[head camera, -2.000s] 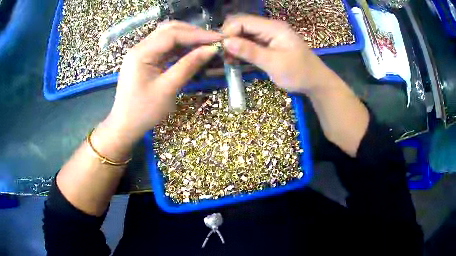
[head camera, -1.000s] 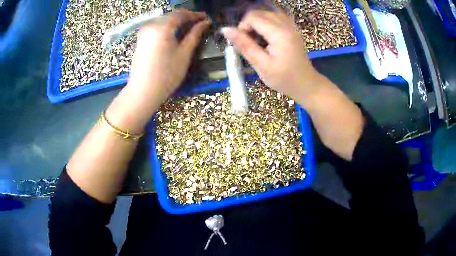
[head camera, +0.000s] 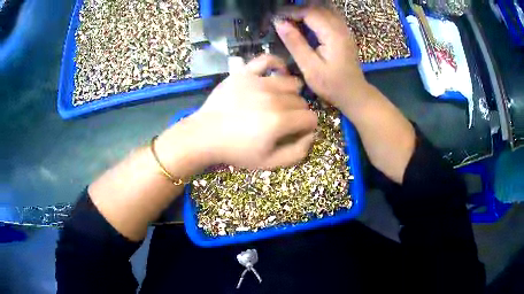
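Note:
The bench fixture (head camera: 232, 34), a dark body on a flat grey metal plate, stands between the far trays. My left hand (head camera: 258, 118) is curled in a fist in front of it, over the near blue tray (head camera: 276, 231), and appears closed around the pale handle, which it almost wholly hides. The tray holds a heap of tiny gold-coloured metal parts (head camera: 276, 198). My right hand (head camera: 322, 51) is at the fixture's right side, thumb and fingertips close together against its dark body. Whether they pinch a small part cannot be told.
A blue tray of pale metal parts (head camera: 132, 51) is at far left. Another blue tray with reddish parts (head camera: 379, 34) is at far right. Beside it lie a white tray with small red items (head camera: 442, 57), a tan stick (head camera: 426, 31) and long rails (head camera: 491, 74).
My left hand has left the fixture's working area and come down and right over the near tray, fingers curled. The pale lever over the left tray has gone from there. My right hand stays at the fixture.

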